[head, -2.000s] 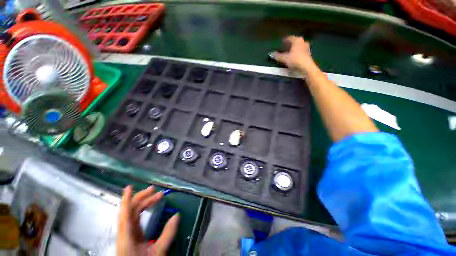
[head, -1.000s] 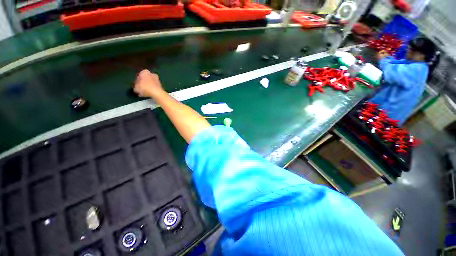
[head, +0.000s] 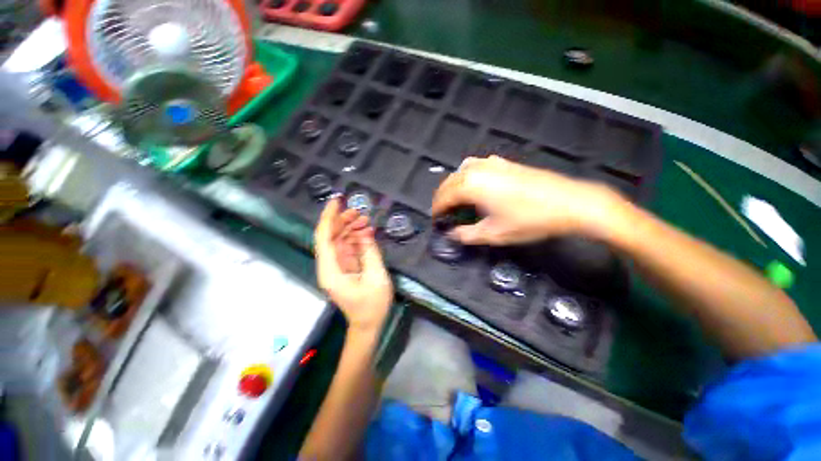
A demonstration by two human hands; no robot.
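Observation:
A black foam tray [head: 540, 126] lies on the green bench. Round black watch case assemblies sit in its left pockets and near row, such as one with a ringed face [head: 509, 276] and one with a bright silvery top [head: 565, 311]. My right hand [head: 518, 203] is over the tray's middle, its fingers curled round a dark, blurred piece [head: 457, 216], apparently a black unit, just above a near-row unit [head: 446, 246]. My left hand [head: 356, 270] is empty, palm up, fingers slightly apart, at the tray's near edge. My right hand hides several pockets.
At left is the white press machine [head: 302, 315] with a red emergency button [head: 255, 381] and orange-brown nests [head: 117, 297]. Behind are an orange fan [head: 169, 40] and green basket [head: 279, 67]. At right lie a stick [head: 720, 203], wipe [head: 772, 230] and green suction cup [head: 779, 275]. One unit [head: 578, 58] is on the line.
The view has swung back left. My right hand has come from the dark line surface to the tray. My left hand is back in view. The pale pieces seen in the tray are not visible now.

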